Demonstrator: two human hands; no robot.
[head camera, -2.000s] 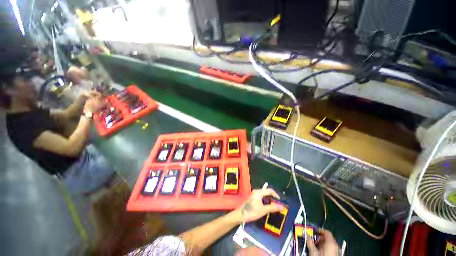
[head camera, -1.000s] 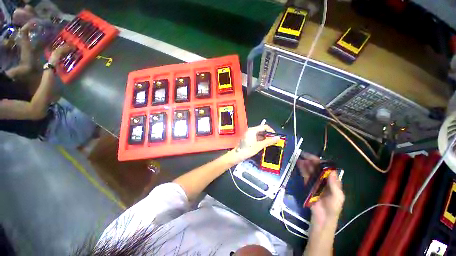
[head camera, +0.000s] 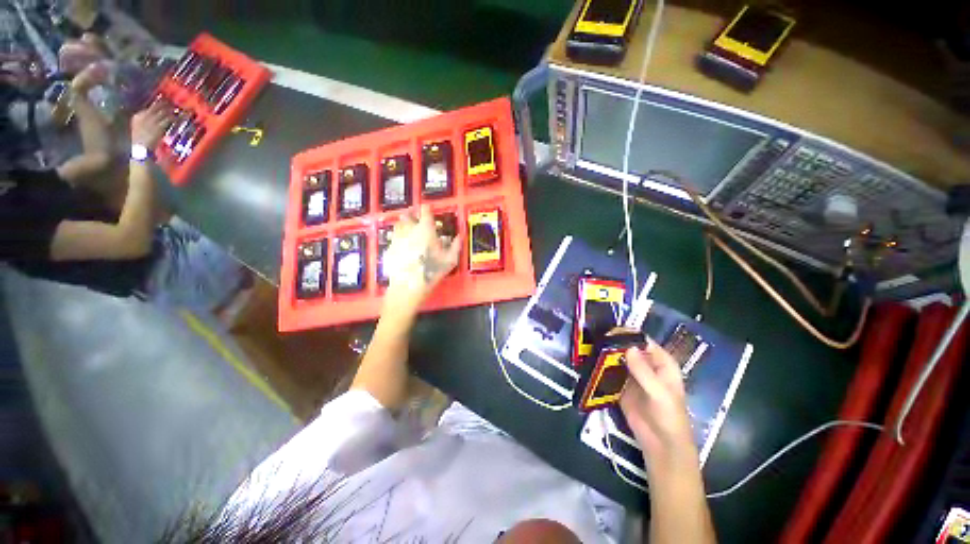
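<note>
My left hand (head camera: 422, 258) is over the front row of the red tray (head camera: 378, 317), its fingers at the black-backed devices there; whether it grips one is hidden. My right hand (head camera: 656, 395) holds a yellow-and-red device (head camera: 608, 379), tilted, above the blue plates. A second yellow-and-red device (head camera: 602, 305) lies at the left plate (head camera: 554, 295), its lower end overlapped by the held one; I cannot tell if my hand also touches it. The right plate (head camera: 720, 369) is partly under my right hand. Two yellow-fronted devices sit in the tray's right-end pockets (head camera: 482, 155).
The grey tester (head camera: 670, 128) stands behind the plates, with two devices on top (head camera: 753, 38). Copper-brown cables (head camera: 771, 276) and white leads (head camera: 787, 446) cross the mat. Red slabs (head camera: 867, 409) stand at right. A coworker's arm (head camera: 112, 228) reaches another red tray (head camera: 229, 112).
My left hand has left the device on the left plate and moved left onto the red tray. My right hand has moved left with its device, beside the other one.
</note>
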